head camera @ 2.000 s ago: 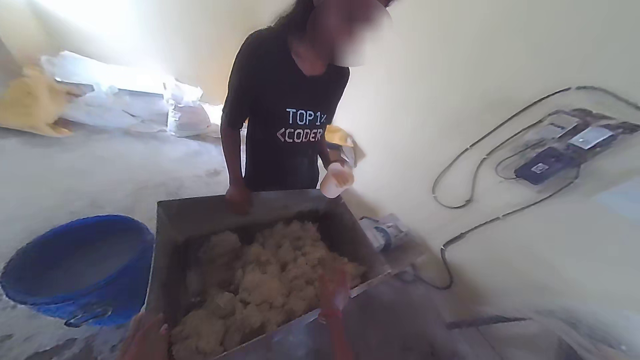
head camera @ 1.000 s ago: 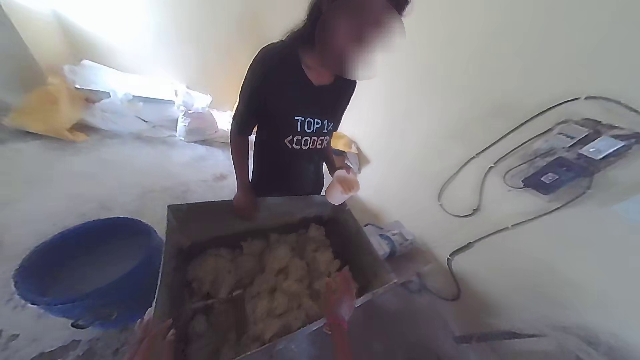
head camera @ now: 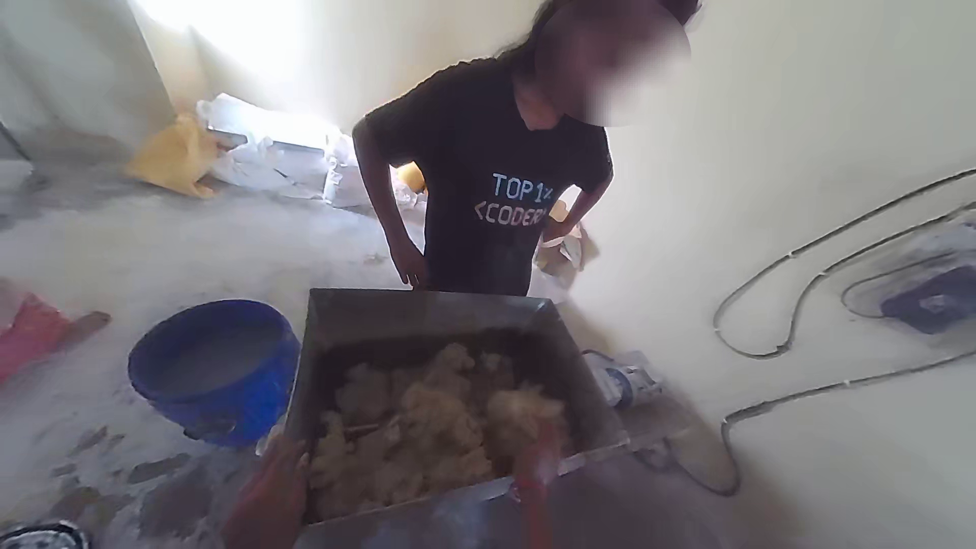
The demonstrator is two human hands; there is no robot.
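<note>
A square metal bin or hopper (head camera: 427,305) stands in front of me, with lumps of pale dough-like material (head camera: 435,419) inside. My left hand (head camera: 274,484) rests against its near left wall, by the corner. Over the near rim reaches my right hand (head camera: 537,450), its fingers at the lumps on the right side. Blur hides whether those fingers are closed on any of the material.
A person (head camera: 496,175) in a black T-shirt stands across the bin. Left of it is a blue tub (head camera: 217,370). White sacks (head camera: 267,152) and a yellow sack (head camera: 179,156) lie behind. A cable (head camera: 793,396) runs along the right wall.
The other person's hand has left the far rim and now hangs beside the body. The pale cup held in the other hand is no longer seen. The view has shifted.
</note>
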